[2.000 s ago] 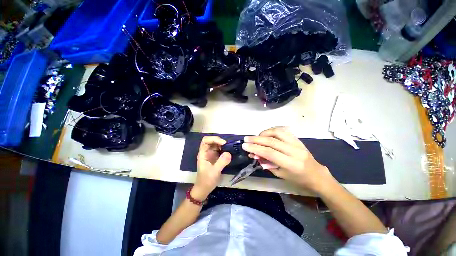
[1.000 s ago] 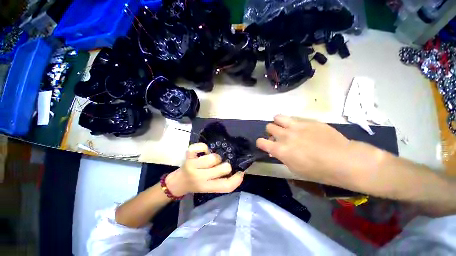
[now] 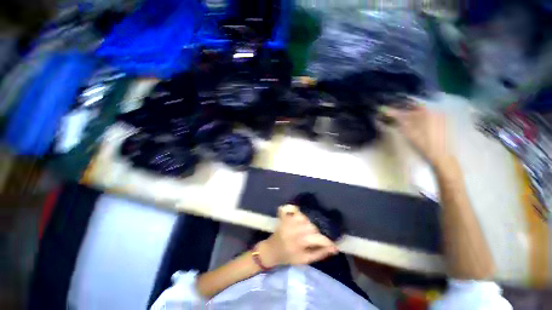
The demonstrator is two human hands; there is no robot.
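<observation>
The whole view is blurred by motion. My left hand [image 3: 298,238] holds a black plastic housing [image 3: 319,217] over the front edge of the dark mat [image 3: 369,206]. My right hand [image 3: 417,127] is stretched out to the back right, with its fingertips beside the small black parts in front of the clear plastic bag [image 3: 369,36]. Blur hides whether its fingers hold anything. The pliers cannot be made out.
Many black housings [image 3: 233,148] are heaped at the back left and middle of the cream board [image 3: 212,189]. Blue bins [image 3: 48,100] stand at the far left and back left. A tangled red and silver pile [image 3: 514,136] lies at the right, by an orange strip [image 3: 528,209].
My right hand has moved from the mat to the small black parts at the back right. My left hand still holds the housing. The camera view has shifted and blurred.
</observation>
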